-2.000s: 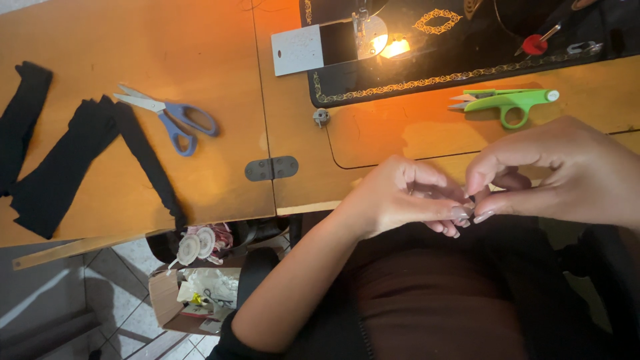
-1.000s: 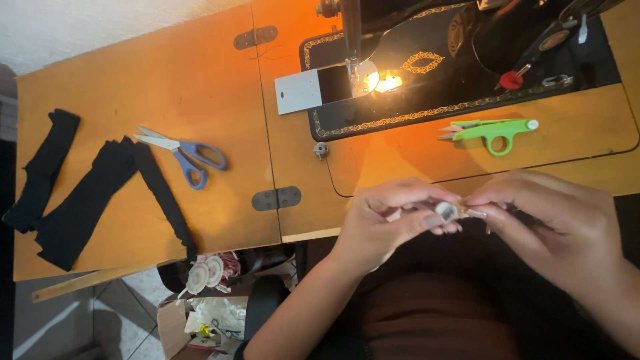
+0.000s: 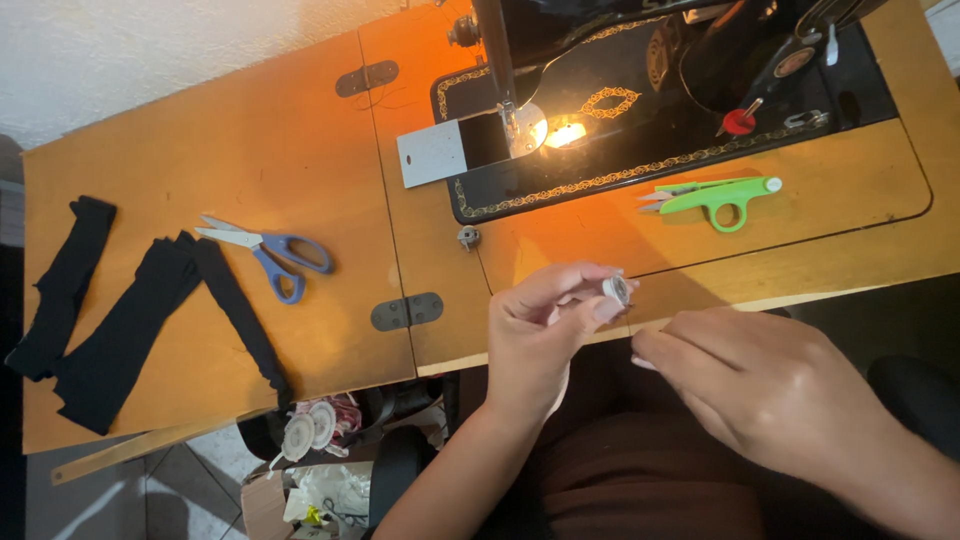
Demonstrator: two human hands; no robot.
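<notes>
Between the thumb and fingers of my left hand (image 3: 536, 330) is a small round metal bobbin (image 3: 616, 289), held over the table's front edge. My right hand (image 3: 750, 375) is just to its right, thumb and forefinger pinched together; whether thread is between them I cannot tell. Behind both hands stands a black sewing machine (image 3: 637, 142) with its lamp lit. A small metal bobbin case (image 3: 469, 238) lies in front of the machine's bed. Green thread snips (image 3: 720, 199) lie on the wood to the right.
Blue-handled scissors (image 3: 277, 255) lie open on the left leaf, beside black fabric pieces (image 3: 127, 330). A red disc on a spindle (image 3: 739, 121) rests on the machine bed. Below the table edge are a cardboard box (image 3: 264, 506) and white lace-like rolls (image 3: 298, 437).
My hands, close together before, are now apart, the right one lower and to the right. The bobbin shows more plainly in my left fingers.
</notes>
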